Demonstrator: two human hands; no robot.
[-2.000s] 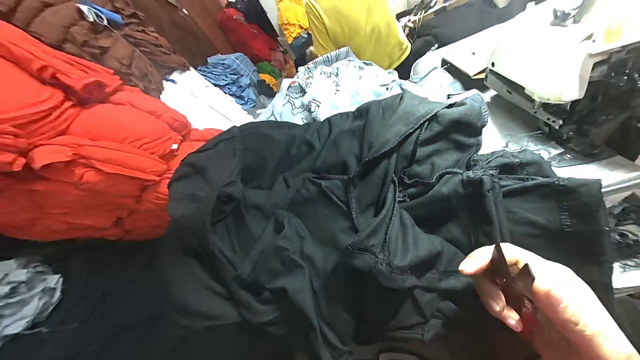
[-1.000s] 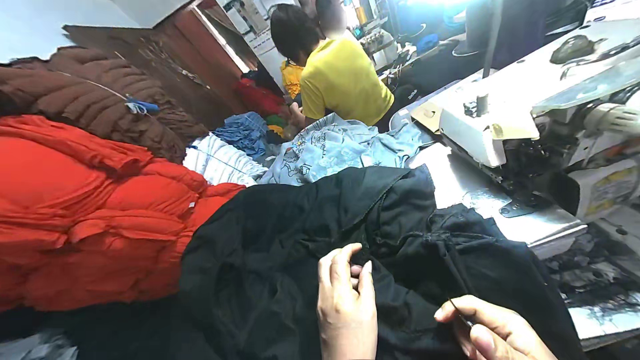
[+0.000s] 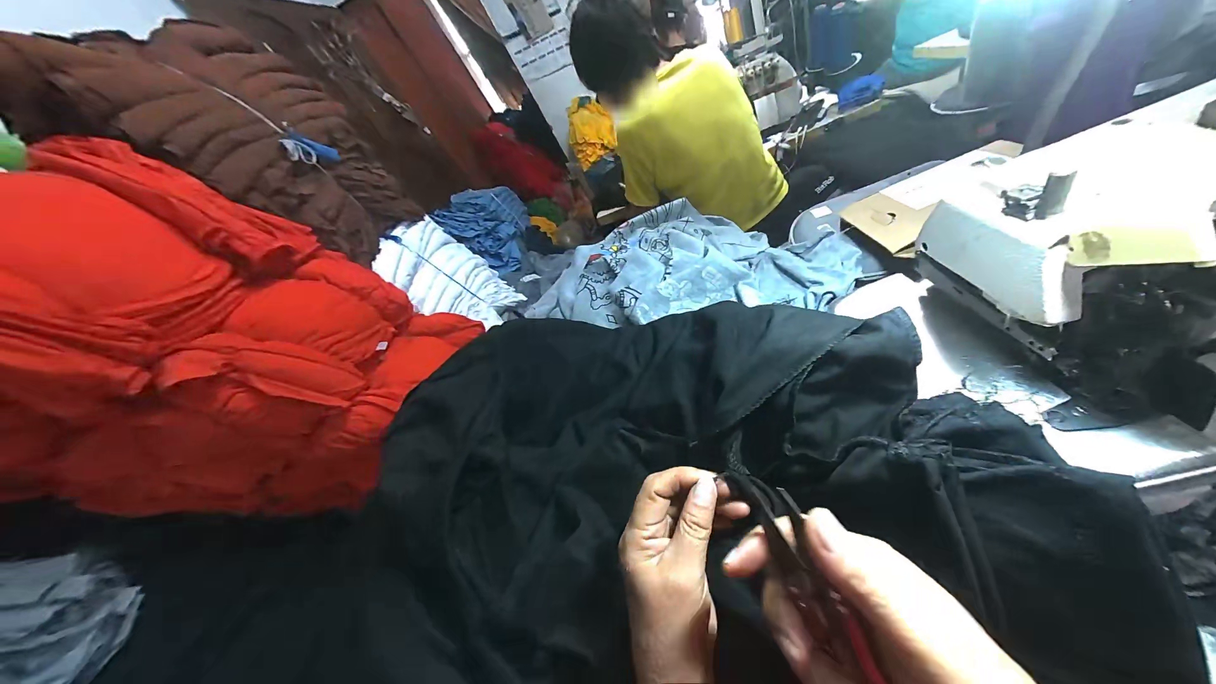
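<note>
A black garment (image 3: 589, 408) with visible seams lies spread in front of me. Near its middle, my left hand (image 3: 674, 560) pinches a small part of the black fabric or a thread between thumb and fingertips; which of the two is unclear. My right hand (image 3: 855, 589) grips dark thread snips (image 3: 803, 560) with a red part at the handle. The snips' blades point up and to the left, close beside my left fingertips.
Red garments (image 3: 209, 342) are piled at left, with a brown bundle (image 3: 237, 114) behind. Light blue printed fabric (image 3: 665, 261) lies beyond the black garment. An industrial sewing machine (image 3: 1007, 256) stands at right. A person in yellow (image 3: 703, 133) sits ahead.
My left hand, out of view two seconds ago, now pinches at the black garment. My right hand has moved left with the snips, up to my left fingertips. The view has tilted up.
</note>
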